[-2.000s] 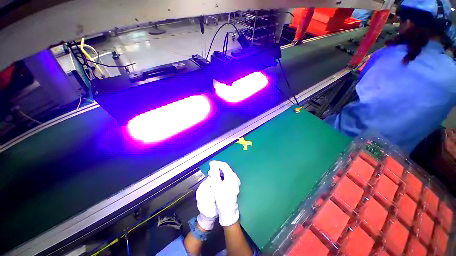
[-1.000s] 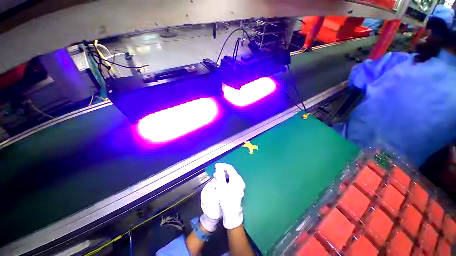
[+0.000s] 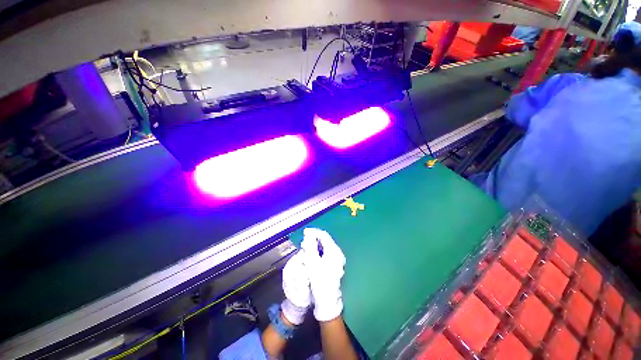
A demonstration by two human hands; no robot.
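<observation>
My left hand (image 3: 296,283) and my right hand (image 3: 326,278), both in white gloves, are pressed together over the left edge of the green mat (image 3: 408,242). A small dark spot shows between the fingertips; I cannot tell whether it is a gap or a held thing. A blue band (image 3: 281,321) is around my left wrist. The clear blister tray (image 3: 430,309) lies right of the mat, with pink foam pads (image 3: 502,282) in its pockets. A small green board (image 3: 540,226) is in its far corner pocket.
Two black lamp housings (image 3: 235,130) glow magenta-violet over the conveyor belt (image 3: 91,232). The silver conveyor rail (image 3: 232,254) runs beside the mat. A yellow tape mark (image 3: 353,206) is on the mat. A person in blue (image 3: 587,144) is at the right. Red trays (image 3: 481,39) are at the back.
Over the two seconds, the view has shifted slightly, so the hands and mat appear a little further right. The person in blue has moved an arm. My hands stay together.
</observation>
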